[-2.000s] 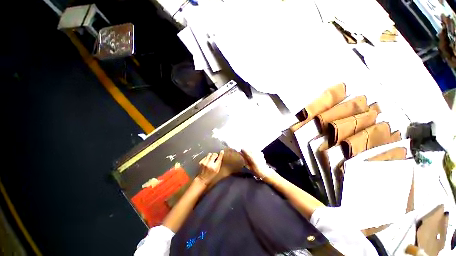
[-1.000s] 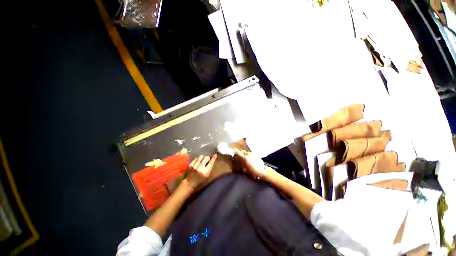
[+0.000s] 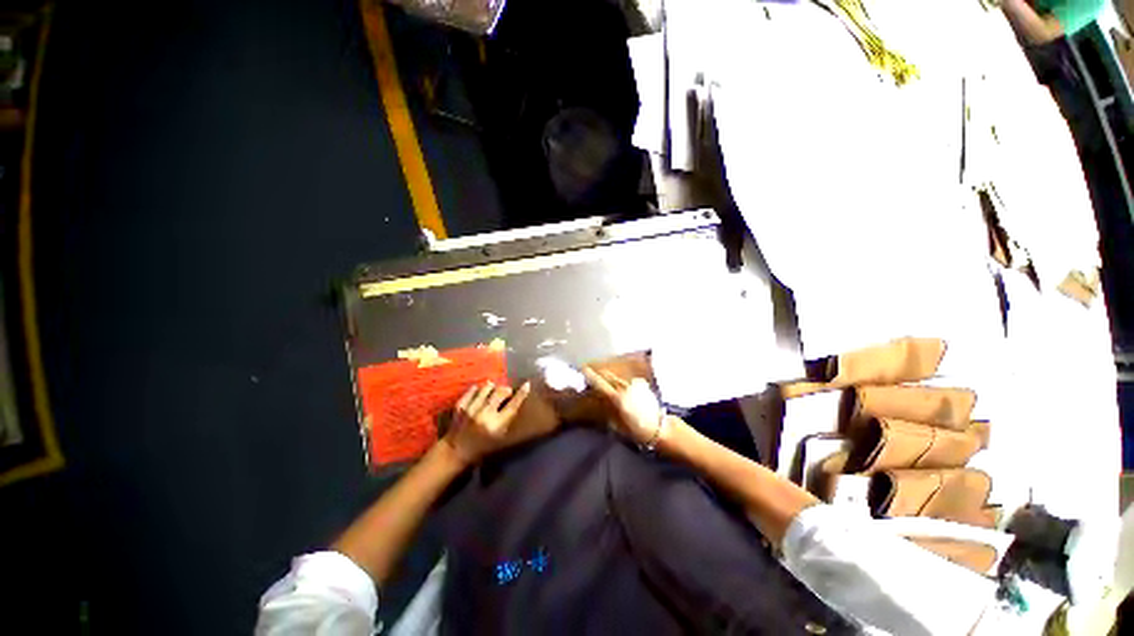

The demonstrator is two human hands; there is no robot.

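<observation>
A brown leather panel lies at the near edge of the grey work board, against my apron. My left hand rests on the panel's left part, fingers spread and pointing up and right. My right hand is on the panel's right part, its fingertips at a small crumpled white wad. Whether the fingers pinch the wad is too small to tell. The panel's near side is hidden by my apron.
An orange-red patch lies at the board's left end. A metal edge bar runs along the far side. Folded brown panels stand in a row at the right with white sheets between. A long white table is beyond. A person's arm shows top right.
The view has turned, so the board appears more level. A white wad has appeared at my right fingertips since the oldest frame. My left hand stays on the panel, now beside the orange-red patch.
</observation>
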